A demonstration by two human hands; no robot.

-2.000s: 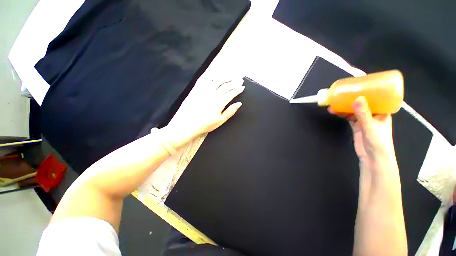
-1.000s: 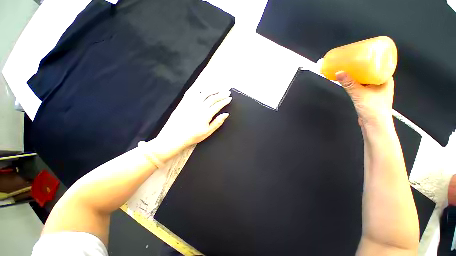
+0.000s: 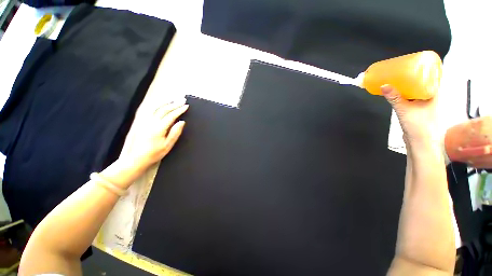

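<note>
A large flat black notched panel (image 3: 280, 178) lies in front of me. A thin pale line runs along its notch and far edge. My right hand (image 3: 412, 110) holds an orange squeeze bottle (image 3: 404, 75) on its side, its pale nozzle pointing left at the panel's far edge near the right. Whether the tip touches the panel I cannot tell. My left hand (image 3: 156, 132) lies flat with fingers spread at the panel's left edge, by the notch corner, holding nothing.
A thick black panel stack (image 3: 86, 81) lies at left. Another black panel (image 3: 323, 27) lies at the back. A reddish-pink pot (image 3: 470, 142) stands at right. A yellow measuring strip (image 3: 140, 262) runs along the front edge. A yellow ring (image 3: 43, 24) is far left.
The bottle has moved from the notch corner rightward along the panel's far edge. The view has shifted right, bringing the pot in. My left hand stays by the notch.
</note>
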